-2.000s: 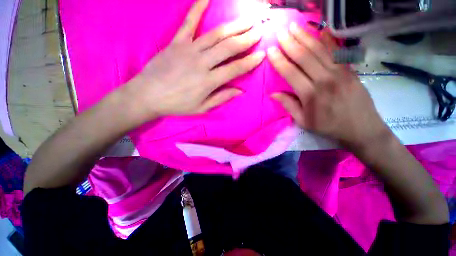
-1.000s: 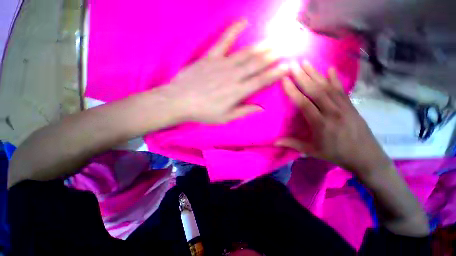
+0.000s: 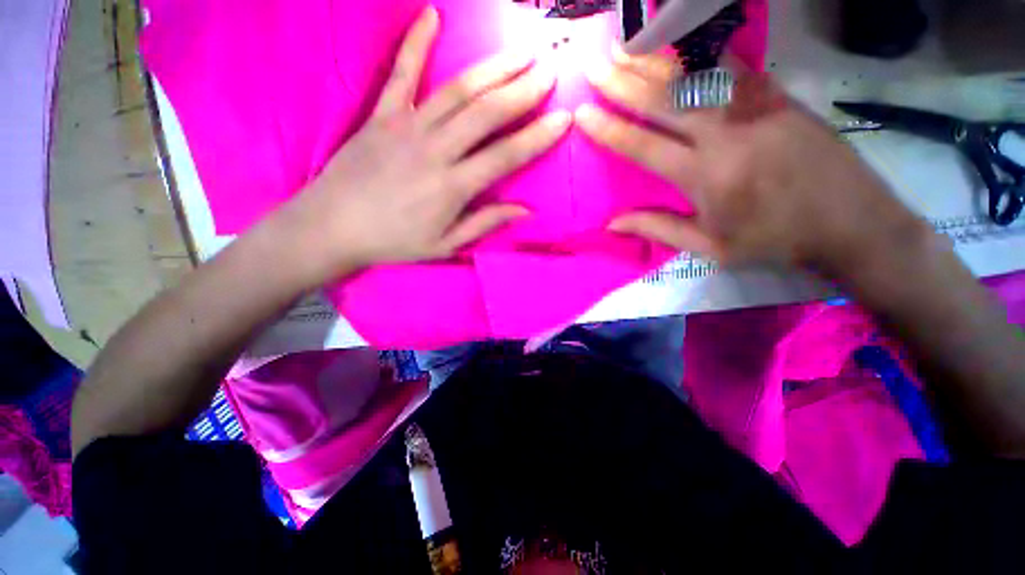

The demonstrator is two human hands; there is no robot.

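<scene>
A hot-pink shell panel [image 3: 427, 298] lies on the white machine table and its near edge hangs over the front. My left hand [image 3: 422, 169] lies flat on it with fingers spread. My right hand [image 3: 747, 169] lies on its right side, fingers spread, fingertips close to the left hand's. The presser foot and needle area [image 3: 579, 9] is at the top centre, just beyond my fingertips, partly lost in lamp glare. A straight line runs down the panel between my hands. A small pale-pink edge shows at the panel's near tip.
Black tailor's shears [image 3: 972, 135] lie at the right. A ridged metal knob [image 3: 701, 90] is above my right hand. A worn tan board [image 3: 107, 169] and pale-pink strip [image 3: 28, 146] are at left. Pink cut pieces [image 3: 326, 416] lie over a blue basket [image 3: 216, 425] below the table.
The view has shifted. Both hands stay flat on the panel. The panel's near part now lies smoother, with less pale pink showing than two seconds ago. My right fingers are spread wider.
</scene>
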